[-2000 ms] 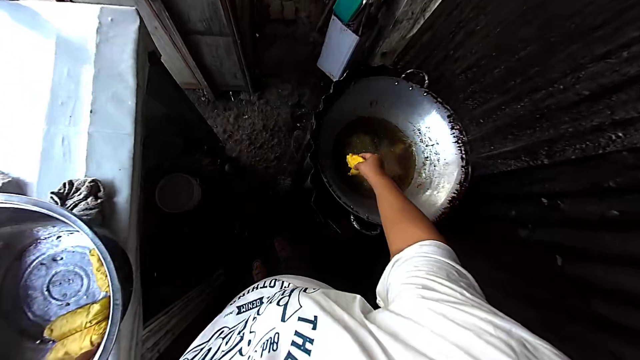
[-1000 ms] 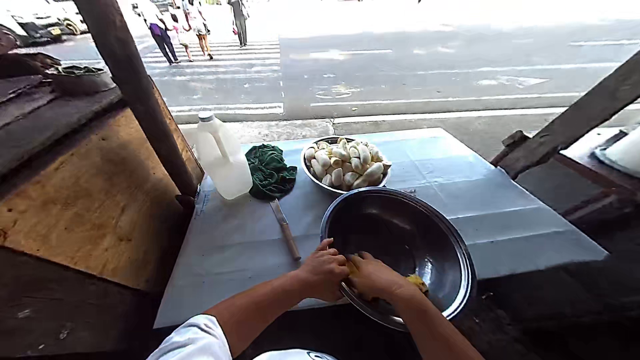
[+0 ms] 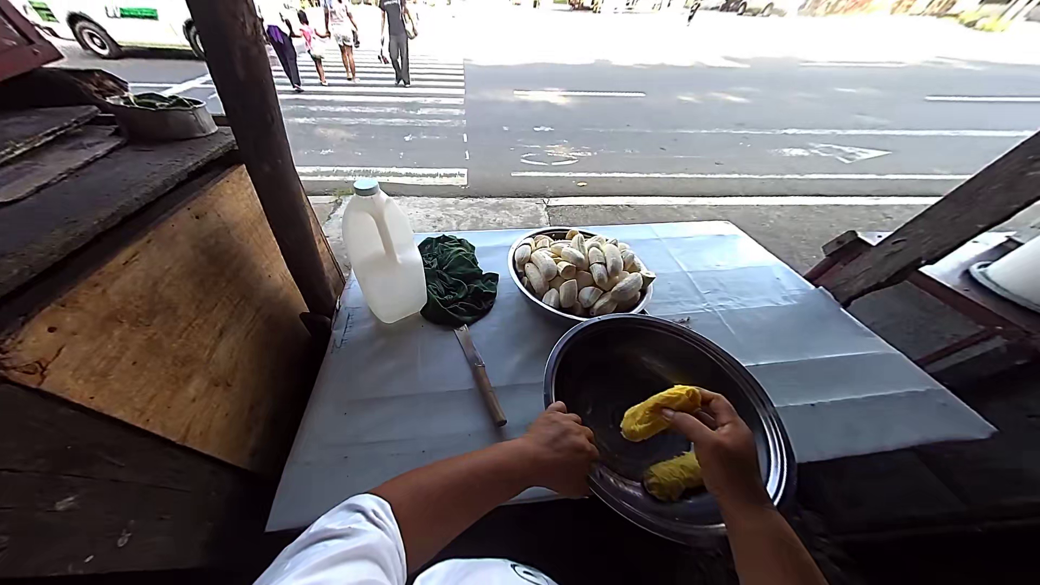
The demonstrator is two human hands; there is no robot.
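Note:
My left hand (image 3: pixel 561 451) grips the rim of a large steel bowl (image 3: pixel 776 422) that tilts toward me at the near table edge. Between the thumb and fingers of my right hand (image 3: pixel 721 443) is a yellow-coated banana (image 3: pixel 660 411), raised over the bowl. Another yellow-coated banana (image 3: pixel 674 476) lies in the bowl below it. Behind stands a smaller metal bowl heaped with peeled bananas (image 3: pixel 581 272). A knife with a wooden handle (image 3: pixel 485 386) lies left of the large bowl, its blade end by a dark green cloth (image 3: pixel 457 280).
A translucent plastic jug (image 3: pixel 383 256) with a blue cap stands at the back left of the covered table (image 3: pixel 390 439). A wooden post (image 3: pixel 264 154) rises on the left, and a slanting beam (image 3: pixel 934 219) on the right. Beyond are a road and several people on a crossing.
The view has swung from a large wok to the table and bowls. Since one second ago, my right hand has risen with a yellow-coated banana, while my left hand has stayed at the bowl's left side.

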